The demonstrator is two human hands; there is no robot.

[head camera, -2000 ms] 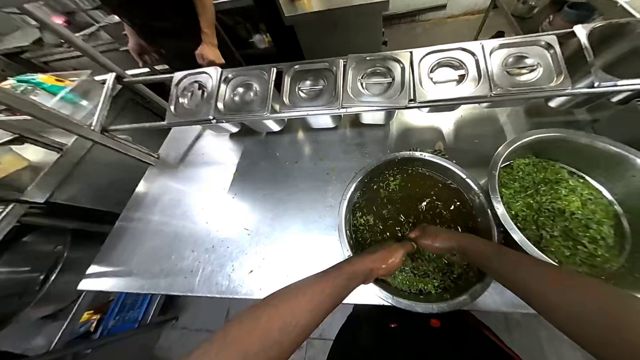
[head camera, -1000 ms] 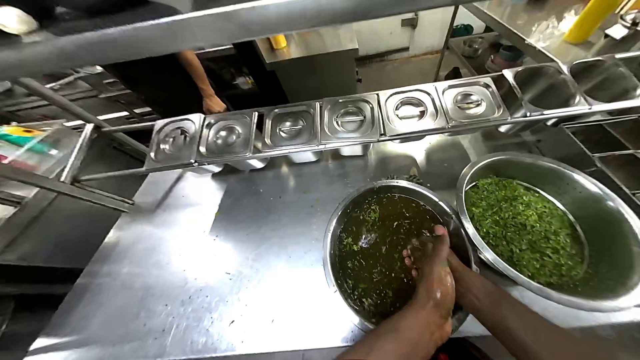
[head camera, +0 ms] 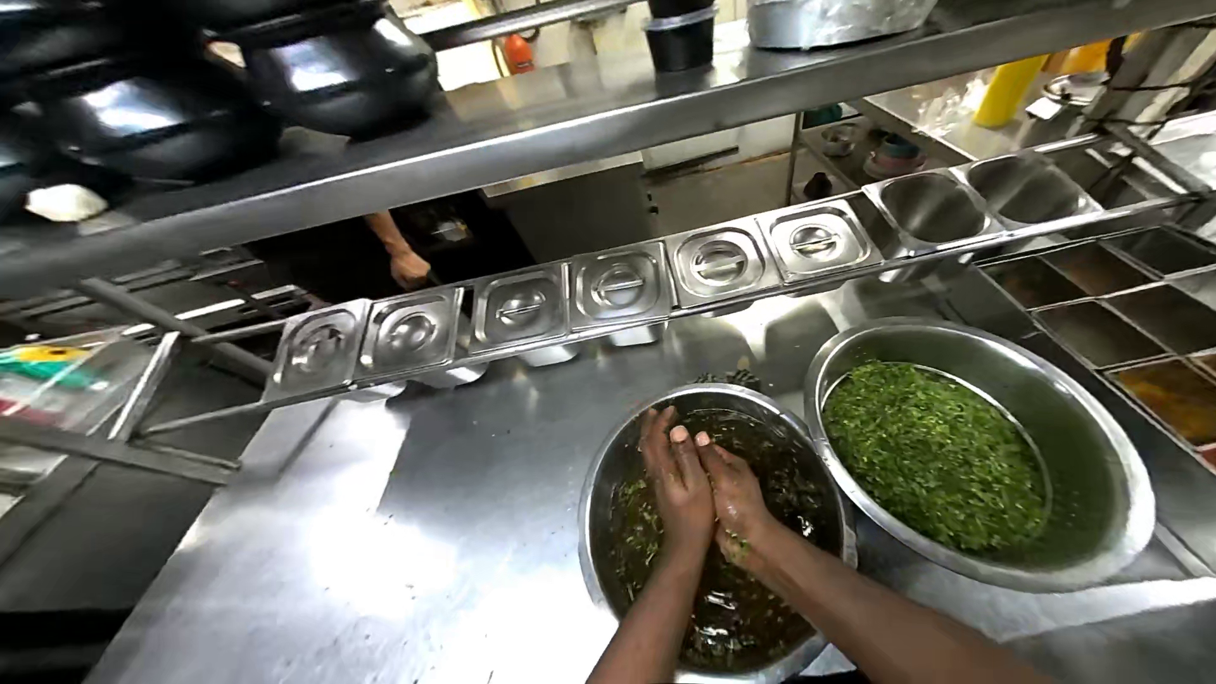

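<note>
A round steel bowl (head camera: 594, 532) of dark water with chopped green leaves floating in it stands near the front edge of the steel counter. Over this water my left hand (head camera: 679, 475) and my right hand (head camera: 736, 489) are side by side and touching, fingers pointing away from me. Whether anything lies between the palms cannot be told; bits of green stick to the right hand near the wrist. Close on the right is a wider steel basin (head camera: 1092, 475), which holds a mass of chopped green herbs (head camera: 936, 456).
Behind the bowls runs a rail of lidded steel containers (head camera: 619, 285), with open ones (head camera: 931, 209) at its right. Above is a steel shelf (head camera: 570, 133) with black pots (head camera: 332, 66). A co-worker's hand (head camera: 408, 268) shows beyond the rail. Sectioned trays (head camera: 1130, 313) lie at the right.
My hands have gone from clasped low in the bowl to lying flat against each other over its water. The view has shifted, bringing the upper shelf in.
</note>
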